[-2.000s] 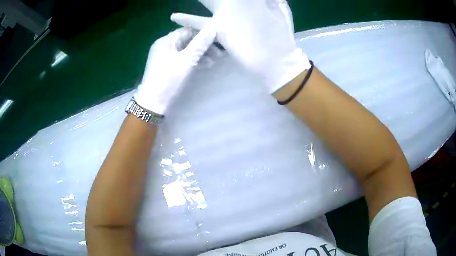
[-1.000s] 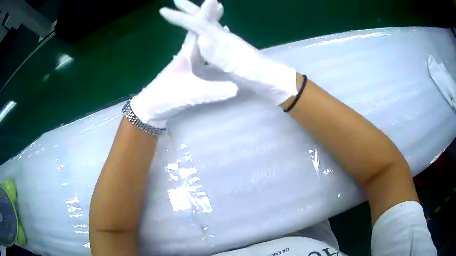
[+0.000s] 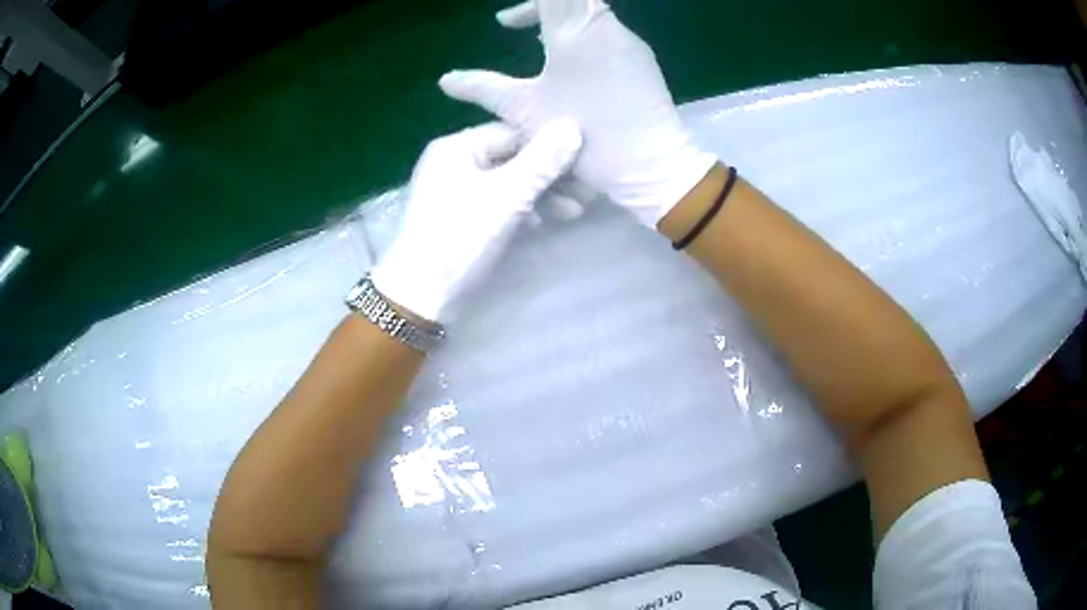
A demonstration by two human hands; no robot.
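Observation:
Both my hands wear thin white gloves and meet over the far edge of the white, plastic-wrapped bench (image 3: 596, 405). My left hand (image 3: 459, 215) has a metal watch at the wrist. Its thumb and curled fingers are closed on the edge of my right hand's glove, near the palm. My right hand (image 3: 610, 119) has a dark band at the wrist. Its fingers are spread and point up and left over the green belt, with the tips partly cut off by the top edge. No part or film is visible in either hand.
The green conveyor belt (image 3: 286, 131) runs beyond the bench. A crumpled white cloth or glove (image 3: 1047, 191) lies at the bench's right end. Part of a lime-green fan (image 3: 18, 512) shows at the left edge.
The interlaced, crossed fingers have parted. My left hand has moved right and closed on the right glove, while my right hand has turned and spread its fingers.

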